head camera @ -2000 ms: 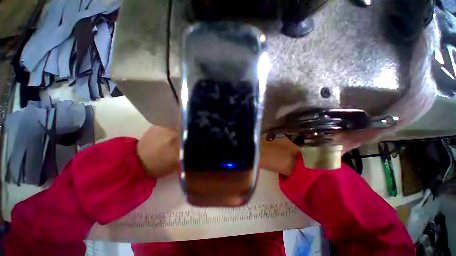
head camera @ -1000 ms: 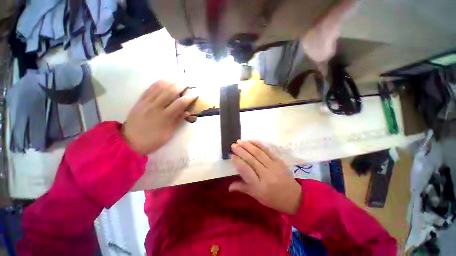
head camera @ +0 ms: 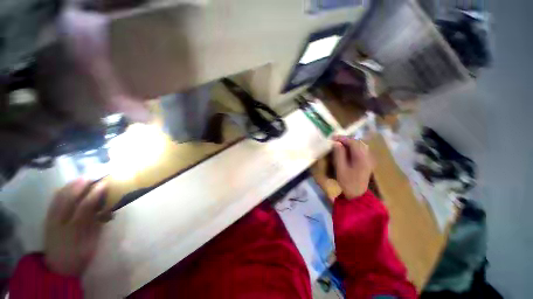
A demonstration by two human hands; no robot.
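Observation:
The picture is blurred. My left hand [head camera: 76, 219] is at the lower left, on the white table [head camera: 193, 225] in front of the lamp glow; a small dark bit shows at its fingertips, too blurred to name. My right hand [head camera: 352, 166] is at the table's right end, fingers bent together, beside the green snips [head camera: 318, 118]; whether it holds anything is hidden. The needle area is lost in the glow on the tan bed plate [head camera: 187, 160]. The dark strip cannot be made out there.
Black-handled scissors [head camera: 266, 124] lie behind the table edge, near grey pieces [head camera: 186, 114]. The sewing machine head [head camera: 234, 35] spans the top, with a pale hank [head camera: 96, 58] hanging at left. A brown surface [head camera: 403, 204] and cloth scraps [head camera: 444, 157] are at right.
The view has swung to the right. My right hand has left the dark strip and moved right to the table's end. My left hand remains near the bed plate.

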